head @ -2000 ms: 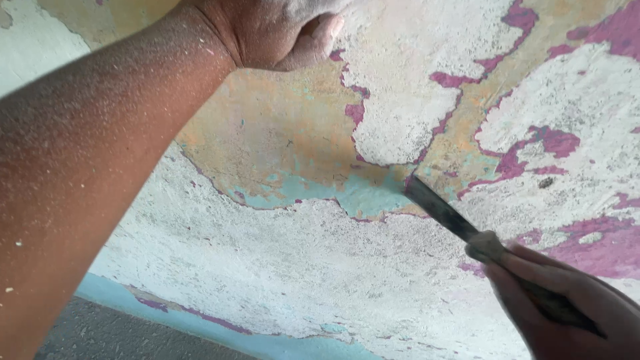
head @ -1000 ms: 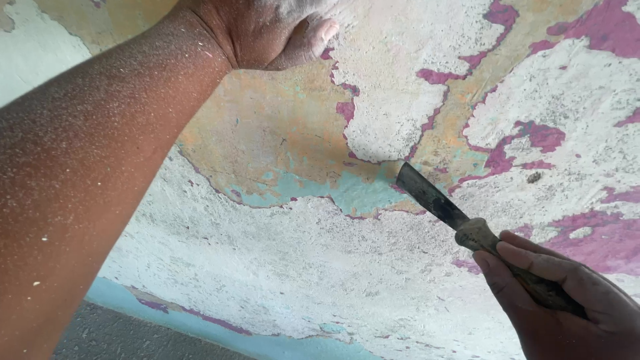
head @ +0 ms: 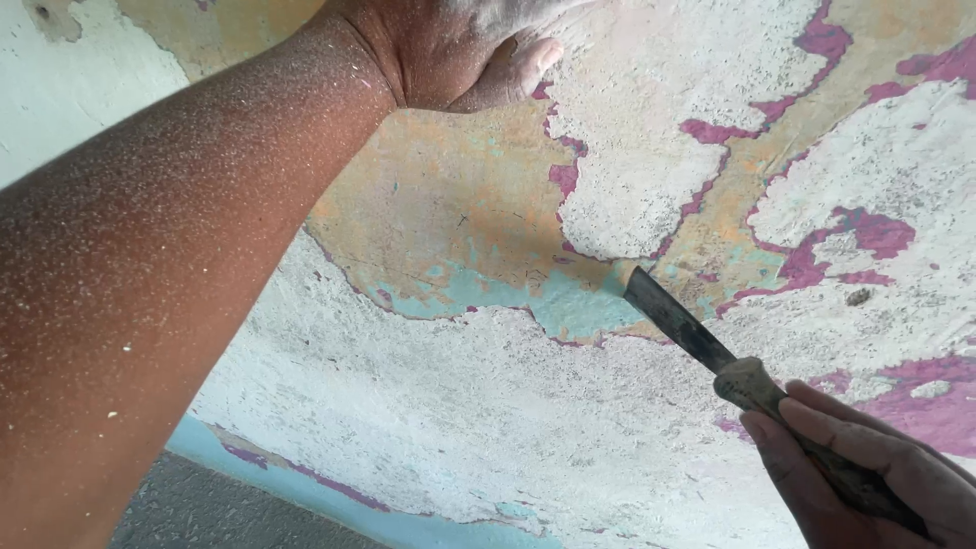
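Observation:
My right hand (head: 862,465) grips the handle of a narrow-bladed scraper (head: 682,324) at the lower right. The blade's tip lies at the wall where turquoise and tan paint (head: 579,301) meet, just below a bare white patch. My left hand (head: 465,53), dusted with white powder, is at the top centre against or close to the wall; its fingers are partly out of frame, with the thumb bent and showing. Whether it holds anything is hidden. The left forearm, covered in fine flakes, crosses the left side.
The wall carries tan, turquoise and magenta paint remnants (head: 877,232) around rough white plaster (head: 457,396). A small dark pit (head: 859,296) marks the plaster at right. A light blue band (head: 305,488) runs along the wall's bottom, above a grey floor (head: 206,511) strewn with flakes.
Between the oldest frame and now, my right hand and the scraper have shifted slightly on the wall. The left hand stays at the top, its thumb more extended now.

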